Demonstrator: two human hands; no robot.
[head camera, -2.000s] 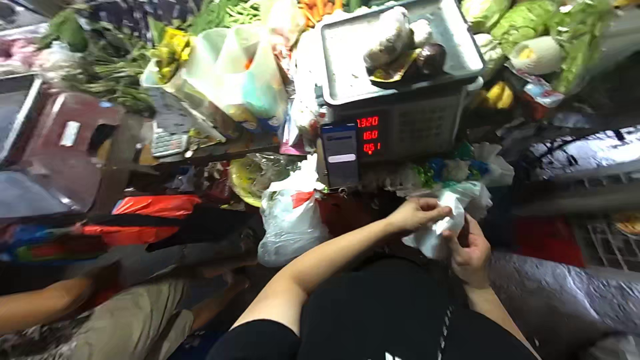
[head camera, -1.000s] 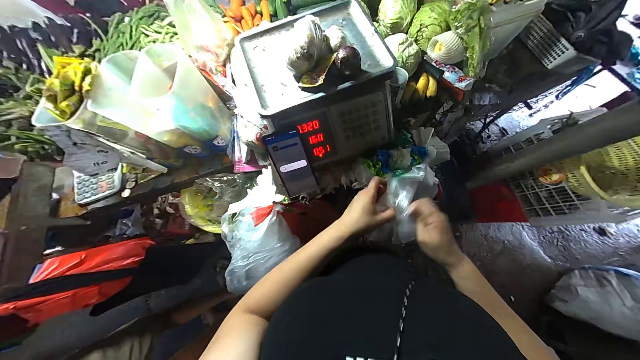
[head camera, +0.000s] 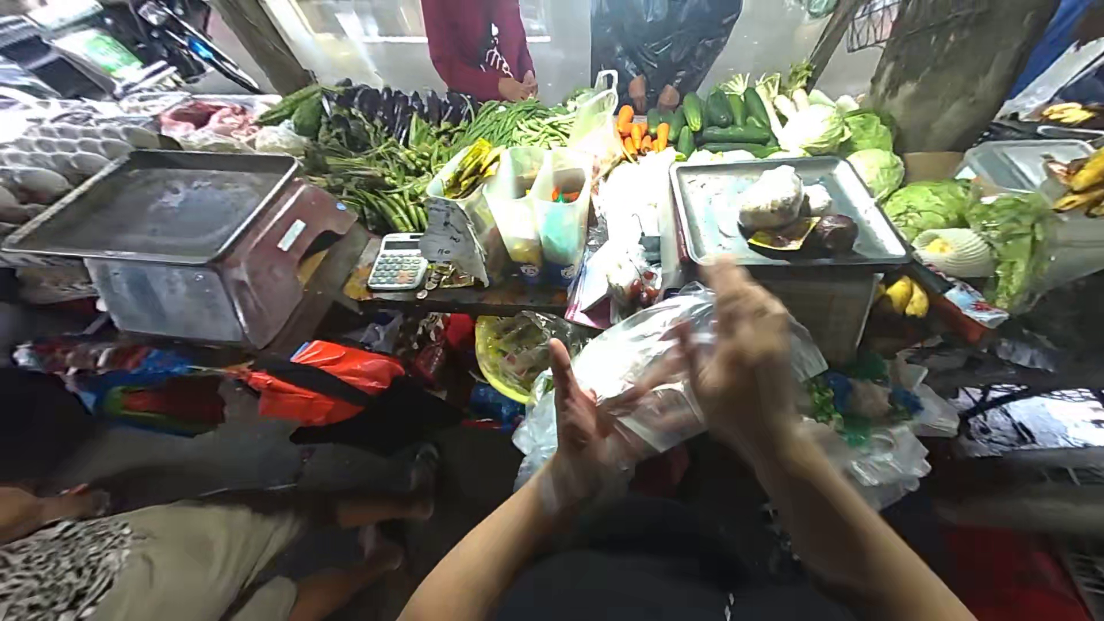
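Observation:
A clear plastic bag (head camera: 660, 366) spreads between my two hands, just in front of the weighing scale. My left hand (head camera: 586, 423) is on its left side, thumb raised and fingers against the plastic. Blurred by motion, my right hand (head camera: 742, 354) is raised at the bag's right side; its exact hold cannot be told. Behind the bag, the scale's metal tray (head camera: 707, 203) bears a wrapped pale vegetable (head camera: 770, 198) and a dark round vegetable (head camera: 834, 233). The bag hides part of the scale's front.
A second scale (head camera: 181, 207) stands at left, beside a calculator (head camera: 399, 261). Carrots (head camera: 642, 134), cucumbers (head camera: 733, 121), cabbages (head camera: 875, 172) and eggplants (head camera: 397, 108) line the stall. Two people stand behind it. Another person sits at lower left. A yellow basket (head camera: 500, 379) lies below the counter.
The phone seen before the scale's display is no longer visible there. A clear bag is now spread out between my hands, which have come further apart. The view has tilted up.

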